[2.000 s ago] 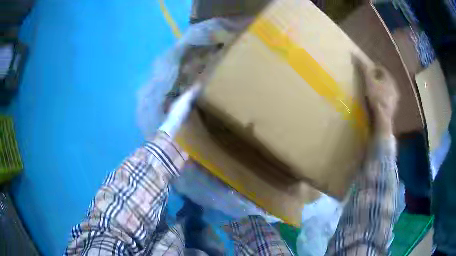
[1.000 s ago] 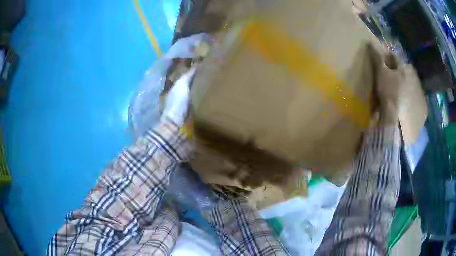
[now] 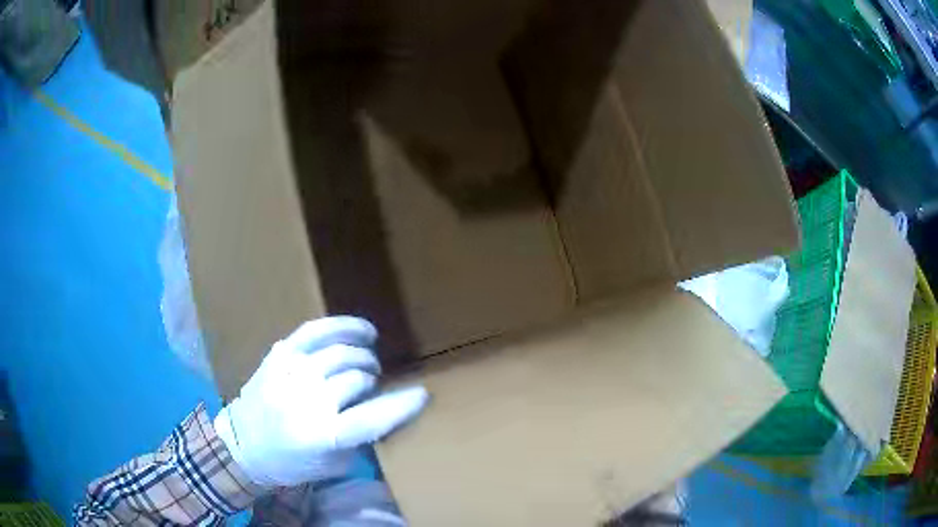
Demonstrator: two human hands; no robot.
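Note:
A large cardboard carton (image 3: 473,257) stands open toward me, its flaps spread to the left, right and front. Its inside shows bare brown walls and a shadow, with no contents visible. My left hand (image 3: 321,403), in a white glove, grips the carton at its near left corner, where the left and front flaps meet. My right hand is not in view.
Blue floor (image 3: 93,268) with a yellow line lies to the left. At the right are a green crate (image 3: 813,299), a yellow crate (image 3: 913,381), a cardboard sheet (image 3: 869,319) and a whitish plastic bag (image 3: 743,299). More cardboard is at the top left.
The carton has turned from its closed, yellow-taped side to its open side facing me. My left hand has moved down to its near corner. My right hand has gone out of view.

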